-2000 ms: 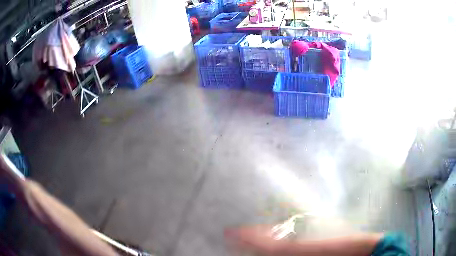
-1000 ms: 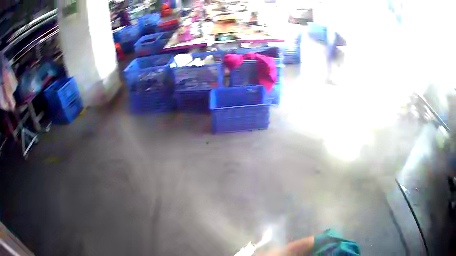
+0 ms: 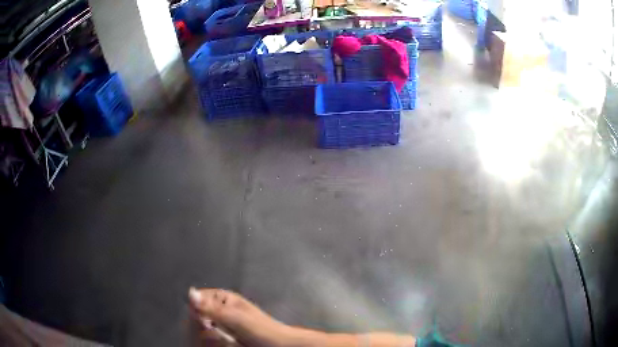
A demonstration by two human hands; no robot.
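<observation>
My right hand [image 3: 227, 313] is at the bottom, left of centre, reaching in from the right with a teal sleeve [image 3: 434, 339] behind it. Its fingers are curled. A thin pale streak shows under the fingers; I cannot tell whether it is a held thing. A blurred pinkish-mauve shape [image 3: 40, 333] crosses the bottom left corner; I cannot tell whether it is cloth or an arm. My left hand is not seen.
Blue plastic crates [image 3: 358, 129] stand ahead on the grey floor [image 3: 284, 203], one with a magenta cloth [image 3: 393, 57] over it. A white pillar [image 3: 135, 47] and a rack with a pale garment [image 3: 13, 95] are at the left. A cardboard-brown box [image 3: 518, 61] is far right.
My right hand has moved left and further into view. Since one second ago the crates have shifted up and right in the picture. The left arm seen two seconds ago no longer shows clearly.
</observation>
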